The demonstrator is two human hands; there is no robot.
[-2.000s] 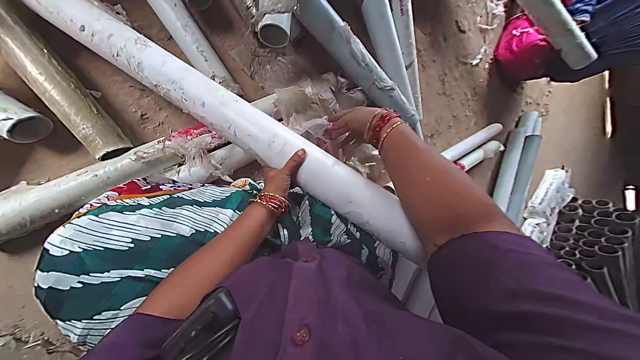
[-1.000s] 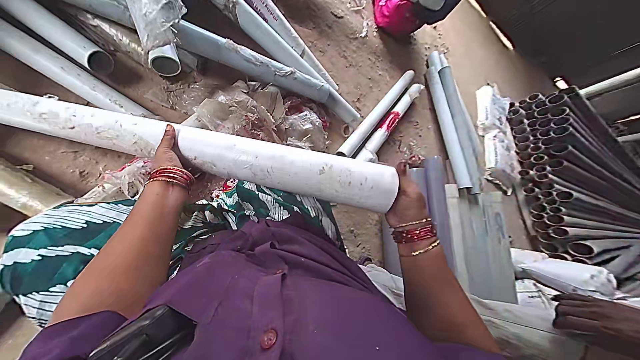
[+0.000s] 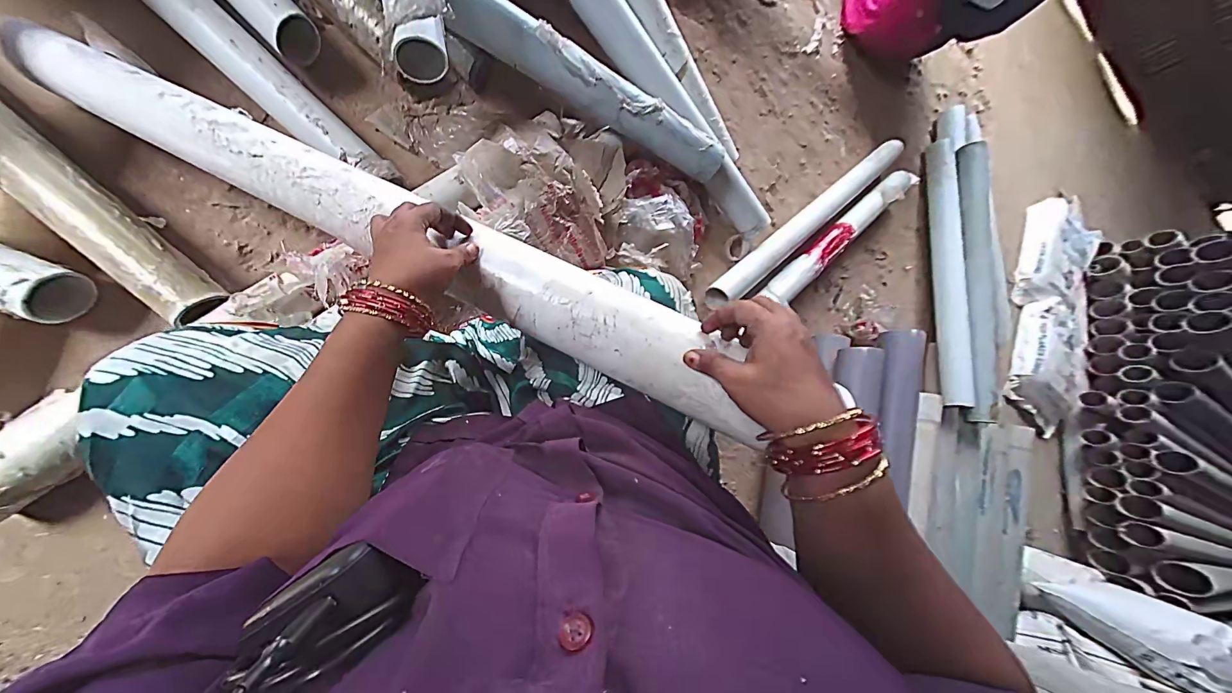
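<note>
A long white plastic pipe (image 3: 577, 308) lies slantwise across my lap, its far end at the upper left and its near end under my right wrist. Torn film clings to its surface. My left hand (image 3: 419, 252) touches the middle of the pipe, thumb and fingertips pinching at its surface. Near the pipe's right end, my right hand (image 3: 765, 361) rests with curled fingers, thumb and forefinger at the film. Whether either hand has film between its fingertips is hard to tell.
Crumpled plastic wrapping (image 3: 549, 188) lies on the dirt floor beyond the pipe. Blue-grey pipes (image 3: 616, 96) stretch across the top. Two thin white pipes (image 3: 808, 226) lie ahead at the right. A stack of dark pipes (image 3: 1155, 385) and a wrapped white bundle (image 3: 1049, 308) are at the far right.
My right hand has moved from the pipe's end face onto its upper side near that end. My left hand's thumb and fingers have come together on top of the pipe.
</note>
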